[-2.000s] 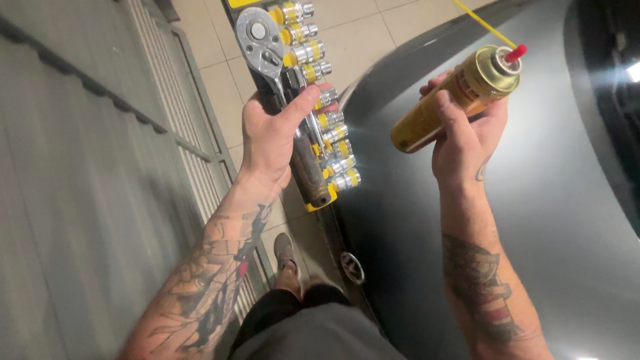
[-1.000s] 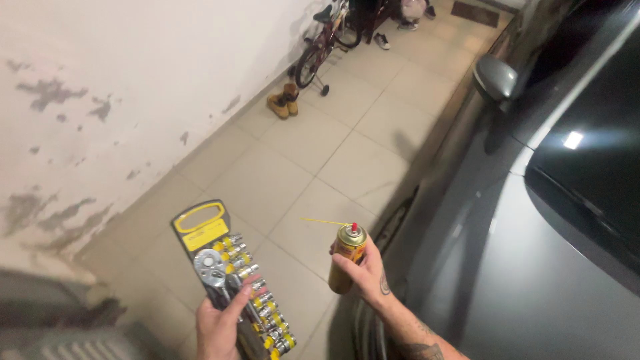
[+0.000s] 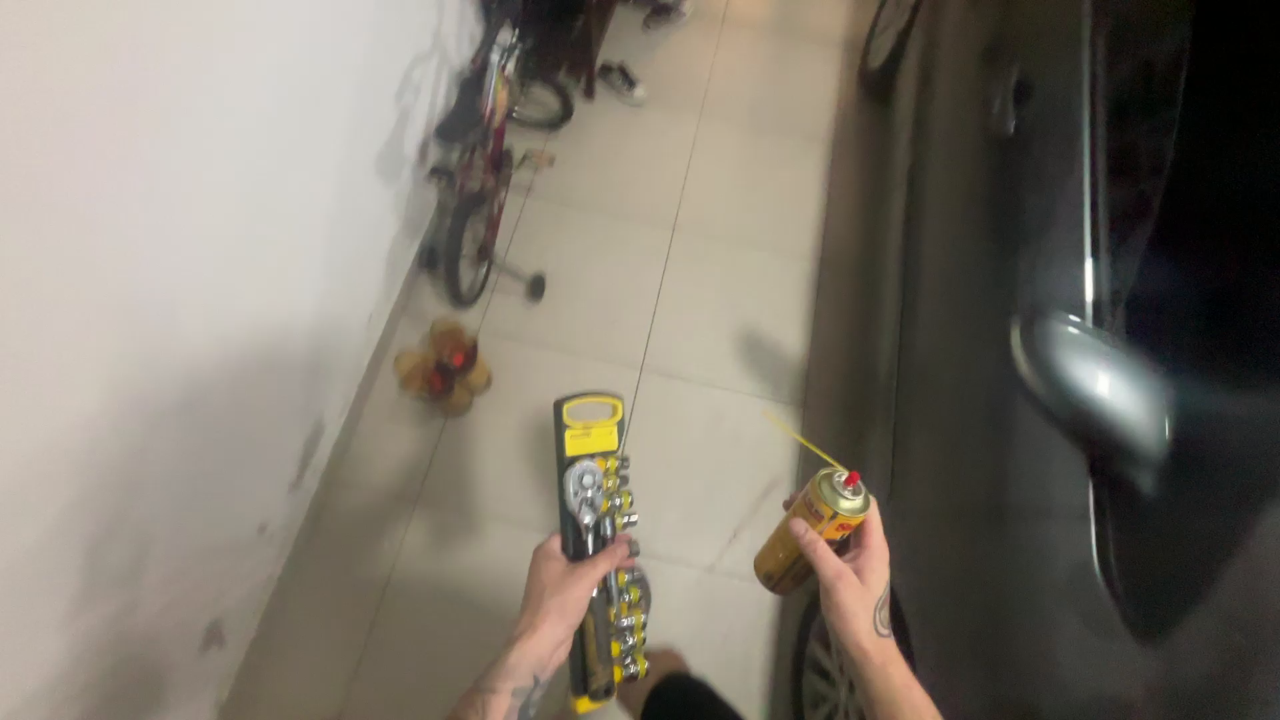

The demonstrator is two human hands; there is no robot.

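My left hand (image 3: 570,590) grips a socket set on a black and yellow holder (image 3: 592,440), held upright at the lower middle of the view. A chrome ratchet (image 3: 586,485) lies along the holder, with several chrome sockets (image 3: 630,620) with yellow bands in a row on its right side. To the right, my right hand (image 3: 850,570) is closed around a gold and yellow aerosol can (image 3: 812,525), tilted, with a red nozzle (image 3: 852,480) and a thin yellow straw (image 3: 800,438) pointing up and left.
A dark grey car with a side mirror (image 3: 1095,390) stands along the right. On the left is a stained white wall (image 3: 180,250). A child's bicycle (image 3: 485,180) with a training wheel, tan footwear (image 3: 445,368) and a dark shoe (image 3: 622,82) are on the tiled floor (image 3: 640,290).
The view has swung from the car's bonnet to the passage beside the car, and the bicycle now appears nearer. Both hands keep hold of the socket set and the can.
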